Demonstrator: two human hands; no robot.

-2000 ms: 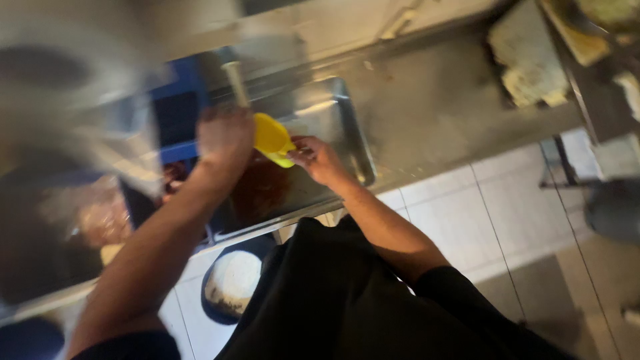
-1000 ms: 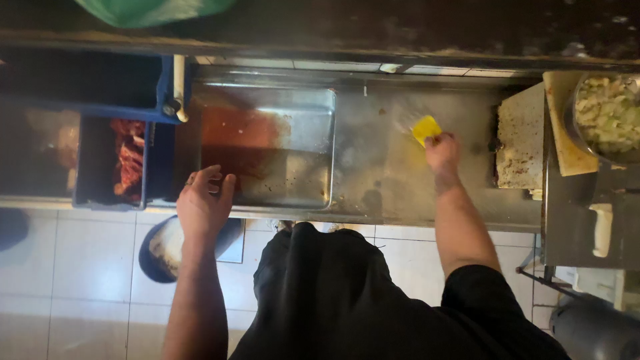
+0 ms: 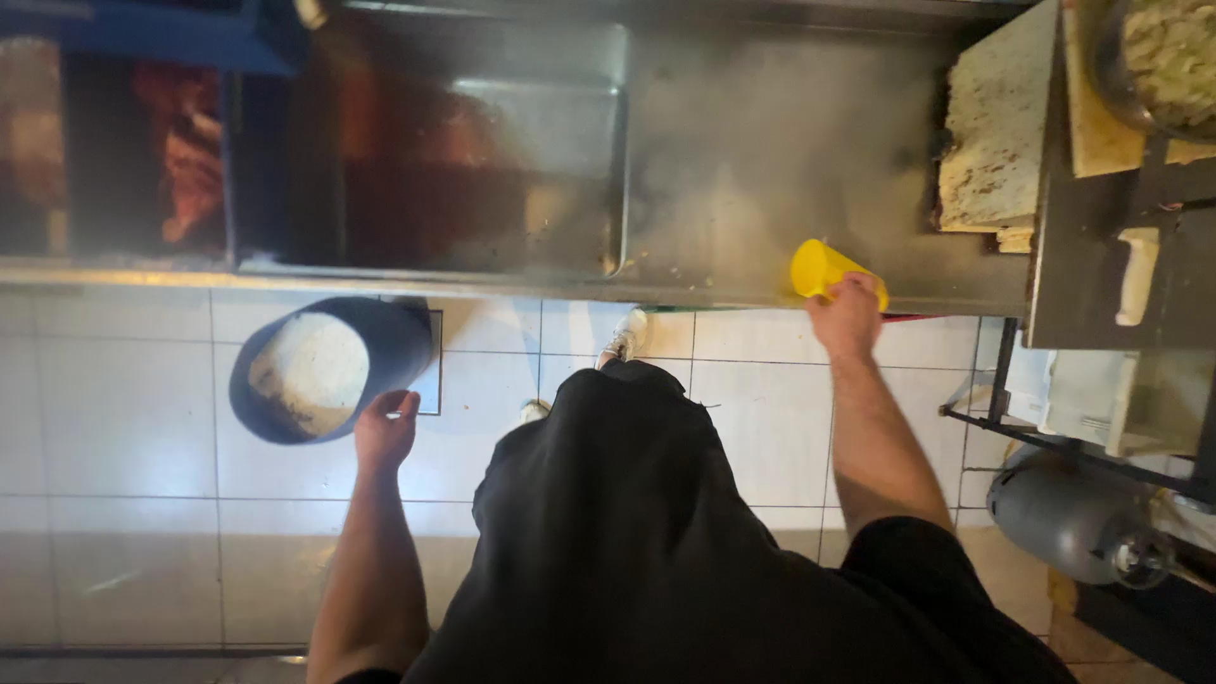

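My right hand [image 3: 847,318] grips a yellow plastic cup [image 3: 819,269] above the front edge of the steel counter [image 3: 760,171], the cup's mouth turned to the left. My left hand [image 3: 388,427] hangs lower at the left, beside a dark bucket [image 3: 404,337] with pale contents; its fingers are curled with a small gap, and nothing shows in them. Left of the counter's flat part lies a steel sink basin [image 3: 570,123] with reddish liquid in it. A blue container [image 3: 271,171] with red meat [image 3: 190,142] stands at the basin's left.
White, stained boards [image 3: 997,123] stand at the counter's right end. Past them are a bowl of chopped pale food [image 3: 1173,62] and a white-handled tool [image 3: 1137,275] on a dark surface. Below lies a grey gas cylinder [image 3: 1054,513], near a black metal frame [image 3: 1064,451].
My right hand has brought the yellow cup back from farther over the counter to its front edge. My left hand has moved down from the basin's edge to beside the bucket.
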